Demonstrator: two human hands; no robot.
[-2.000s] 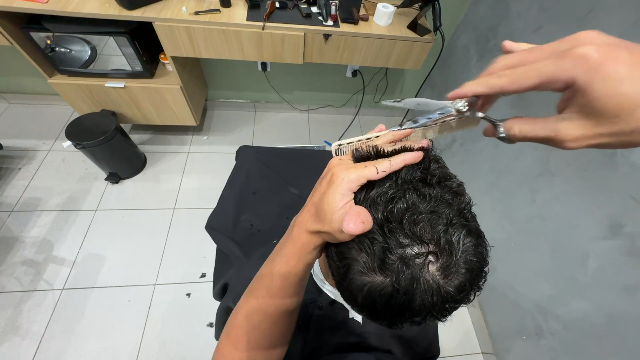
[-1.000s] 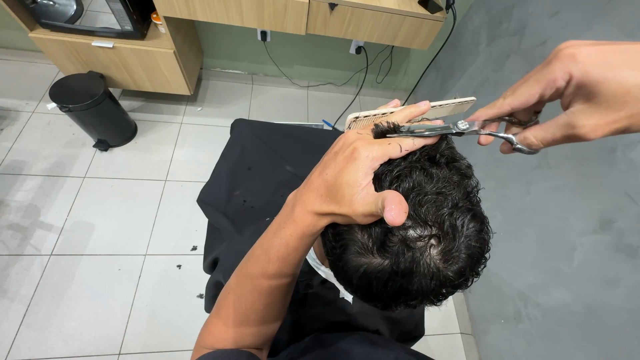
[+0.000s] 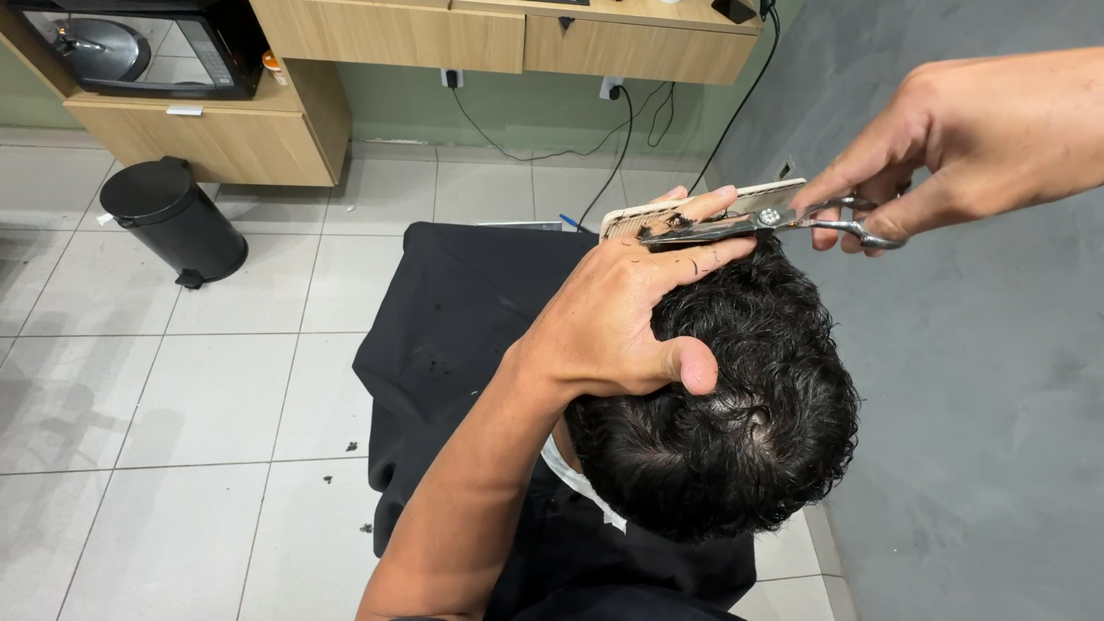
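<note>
My left hand [image 3: 625, 315] lies on the front of a seated person's dark, wavy hair [image 3: 768, 414], with cut hair on its fingers. A pale comb [image 3: 634, 220] is held in it, lying along the far side of the fingers. From the right, my right hand [image 3: 927, 164] grips metal hair scissors [image 3: 768, 217] by the finger rings. Their blades lie along the left fingers and look closed or nearly so. A black cape [image 3: 448, 345] covers the person, with a white neck strip [image 3: 573, 479] at the collar.
Beyond the person, a wooden counter with drawers [image 3: 634, 52] runs along the wall, with cables [image 3: 625, 147] below. A microwave [image 3: 164, 43] sits in the cabinet [image 3: 207, 138] at left, near a black pedal bin [image 3: 177, 224]. A grey wall [image 3: 975, 371] stands at right. Hair clippings [image 3: 352, 446] dot the tiled floor.
The scissors were raised above the left fingers with blades apart two seconds ago; now they lie along them. Cut hair shows on the fingers. The view has shifted.
</note>
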